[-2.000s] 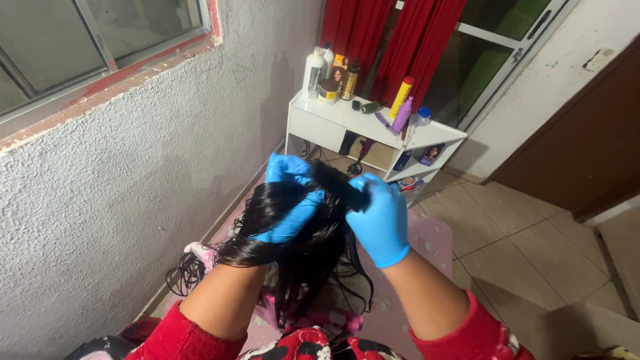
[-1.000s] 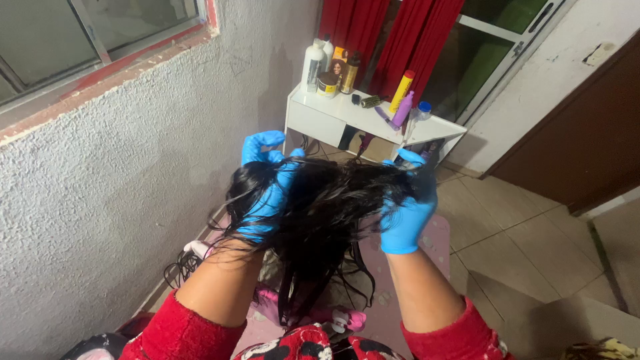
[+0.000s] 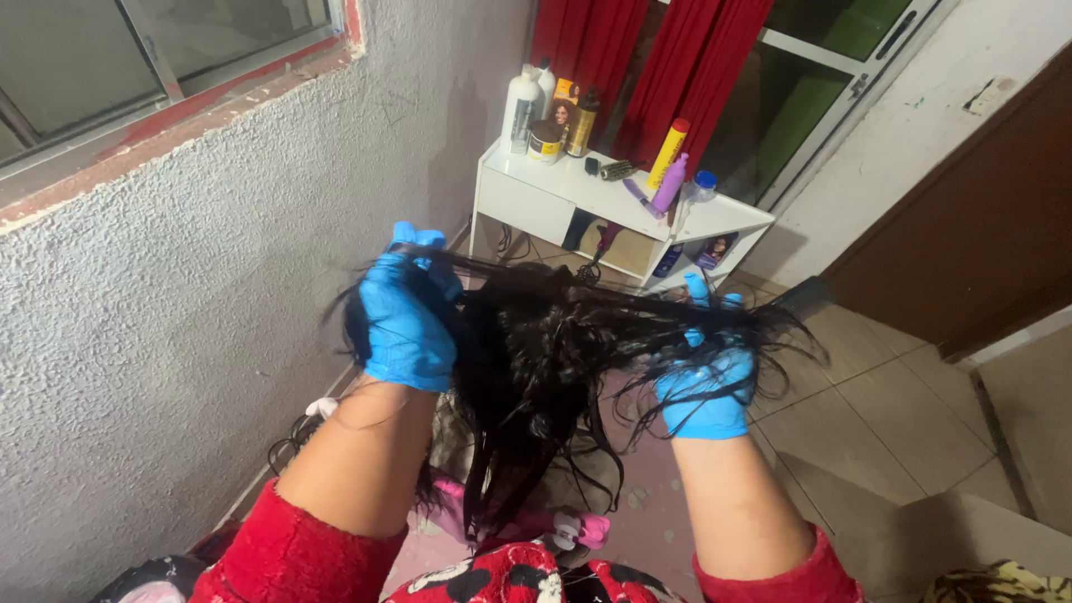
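Observation:
Long, dark, wet-looking hair fills the middle of the view, with loose strands hanging down. My left hand, in a blue glove, grips a lock of it on the left side. On the right, my right hand, also in a blue glove, has strands spread across its palm and fingers. A dark comb or brush, blurred, sticks out past the fingers of that hand. A pink hair clip lies below the hair. The head under the hair is hidden.
A white shelf unit ahead carries white bottles, a jar, a round brush, a yellow can and a purple bottle. The textured wall runs close along the left.
My hands were close together over the hair two seconds ago. They have moved apart, and the hair is now spread out between them.

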